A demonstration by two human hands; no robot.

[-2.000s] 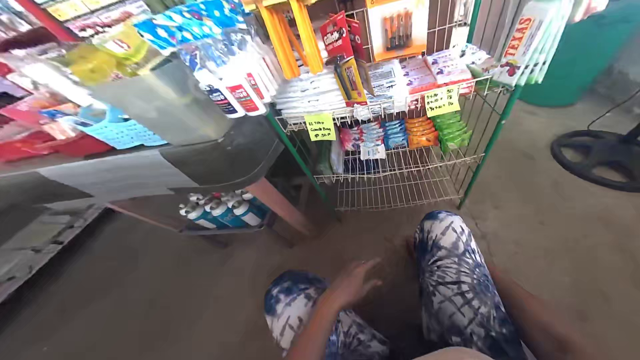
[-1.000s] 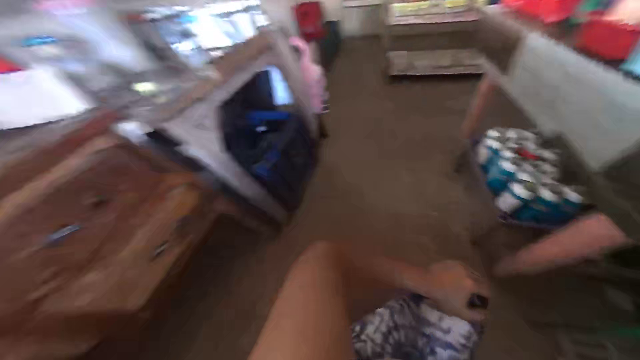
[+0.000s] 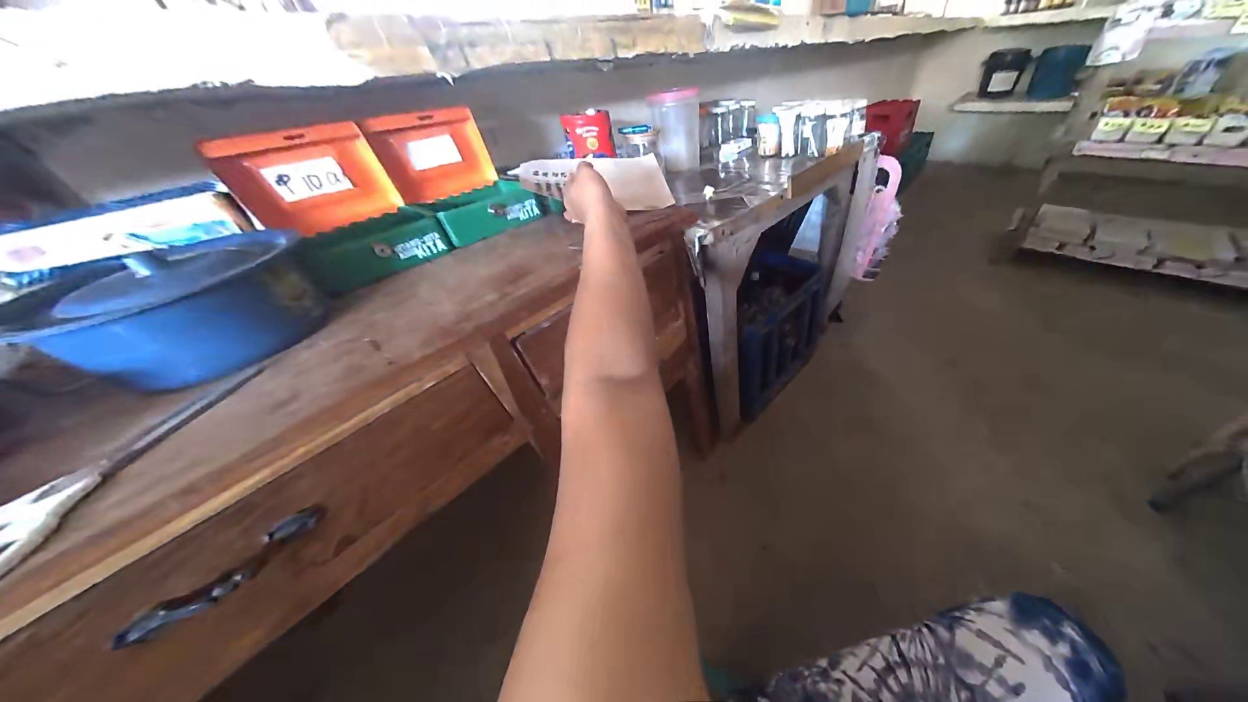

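My left hand (image 3: 590, 195) is stretched far forward over the wooden desk (image 3: 439, 292). Its fingers are closed at a pale, printed sheet of paper or thin card (image 3: 639, 183), which spreads out on both sides of the hand near the desk's far right end. Behind the sheet stand a red packet (image 3: 587, 135) and a clear plastic jar with a pink lid (image 3: 675, 129). Two green boxes with orange lids stand left of the hand, the nearer being this box (image 3: 375, 252). My right hand is out of view.
A blue plastic basin (image 3: 166, 322) sits at the desk's left end. Dark metal handles (image 3: 292, 525) stick out from the drawer front. Beyond the desk, a table (image 3: 751, 200) holds several glass jars, with a blue crate (image 3: 780, 327) below. My knee (image 3: 975, 648) is at bottom right.
The view has swung left from the wire rack to the desk. My left hand, earlier at my knee, is now stretched out to the sheet.
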